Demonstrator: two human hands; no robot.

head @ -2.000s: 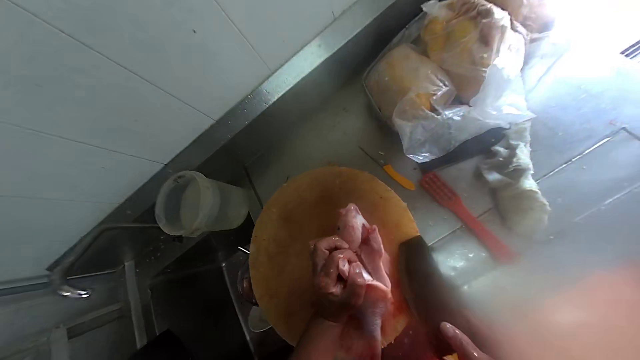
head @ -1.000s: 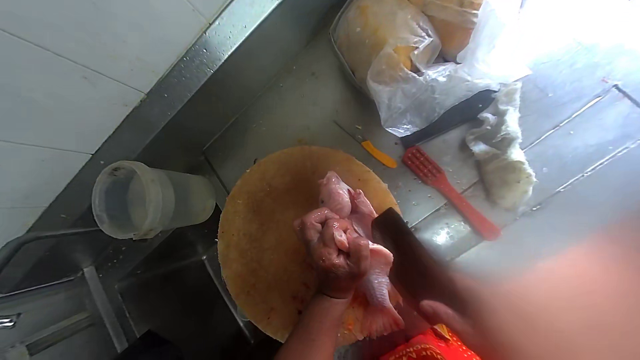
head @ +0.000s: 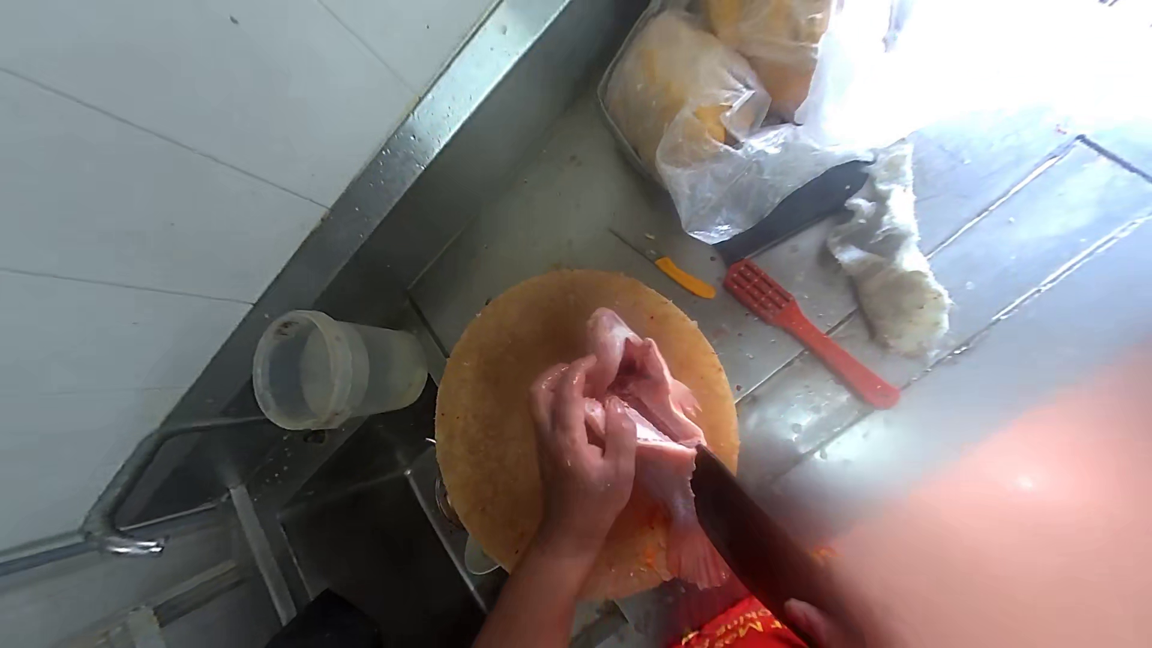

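Observation:
A pinkish fish [head: 666, 477], its tail fin toward me, lies on a round cutting board [head: 495, 378]. Its body is cut open, with pale flesh showing. My left hand [head: 585, 441] grips the fish from the left side, fingers curled over the flesh. In my right hand [head: 810, 621], partly seen at the bottom edge and blurred, is a large dark-bladed knife [head: 756, 531]. The blade's tip end touches the fish at the right of the cut flesh. The knife's handle is hidden.
Beyond the board lie a small knife with a yellow handle [head: 686, 277], a red scaler-like tool [head: 810, 337], a dark blade [head: 801, 209], a white cloth [head: 895, 261] and plastic bags [head: 720, 135] in a tray. At left are a translucent plastic container [head: 337, 369] and a metal faucet [head: 117, 513].
The fish has been opened out, showing pale inner flesh that the earlier frames do not show. My left hand's fingers have spread from a tighter curl. The view has shifted.

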